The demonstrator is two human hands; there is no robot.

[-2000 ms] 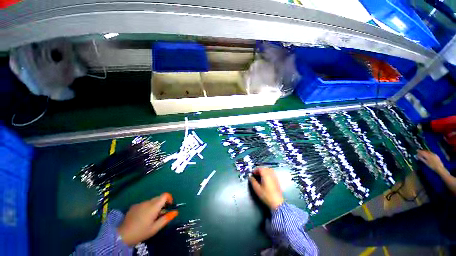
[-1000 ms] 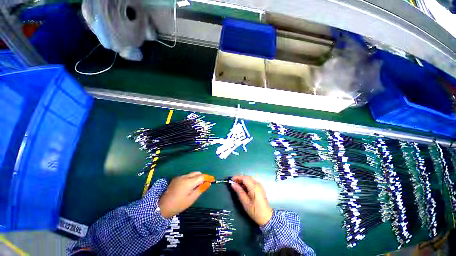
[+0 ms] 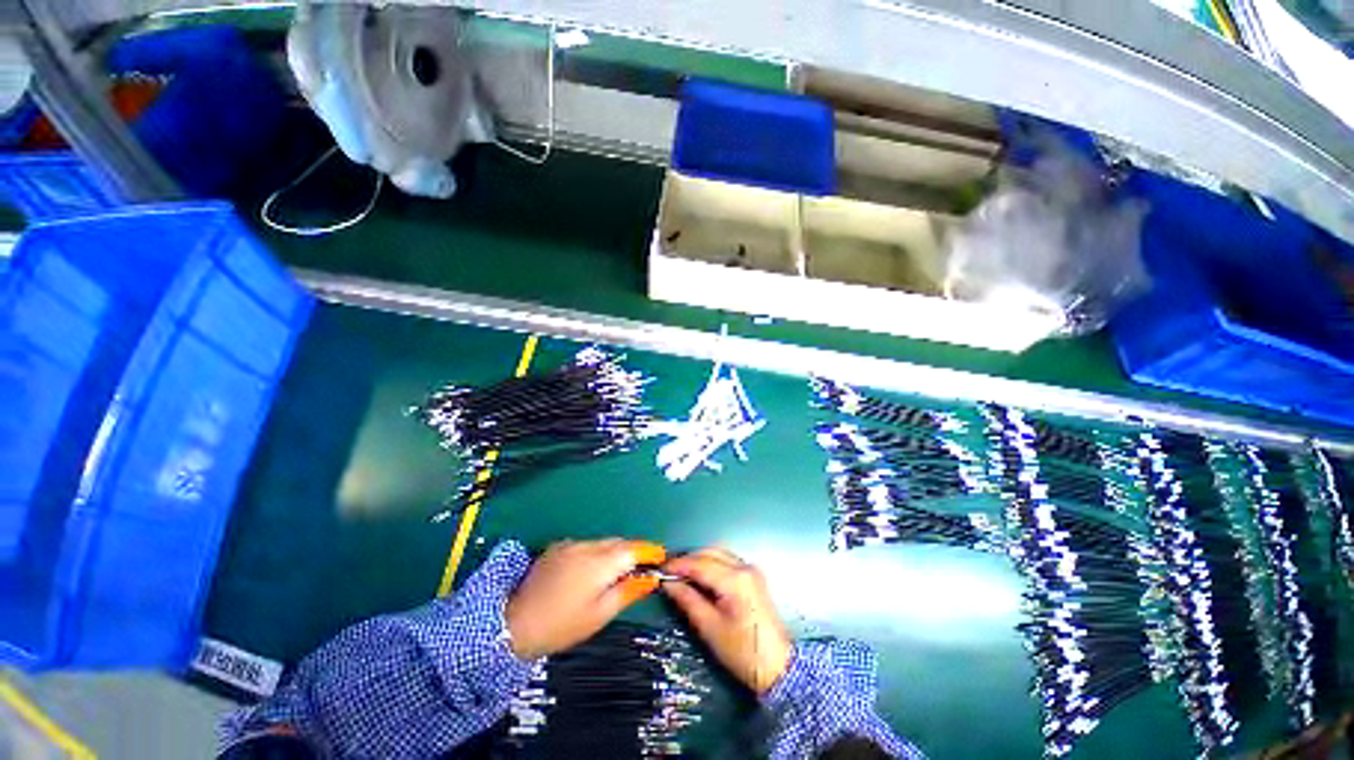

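Observation:
My left hand point(image 3: 584, 594), with orange finger cots on thumb and forefinger, pinches a small dark lead with a pale tip point(image 3: 664, 576). My right hand point(image 3: 728, 604) meets it from the right, fingertips on the same lead. The fingertips hide most of the lead. A loose black bundle of leads point(image 3: 535, 408) lies beyond my hands. White sleeves point(image 3: 713, 431) lie in a pile right of that bundle. Another batch of leads point(image 3: 602, 695) lies nearest me, partly under my left forearm.
Rows of sleeved leads point(image 3: 1054, 594) cover the right of the mat. A large blue bin point(image 3: 141, 446) stands at the left. Behind the metal edge are a cream parts tray point(image 3: 832, 302), a crumpled clear bag point(image 3: 1039, 245), a blue bin point(image 3: 1247, 356) and a fan-like housing point(image 3: 386, 82). A shelf point(image 3: 950, 74) runs overhead.
My right hand has left the sleeved rows and come to my left hand. The two hands have drawn closer together on the lead. The camera view has turned left.

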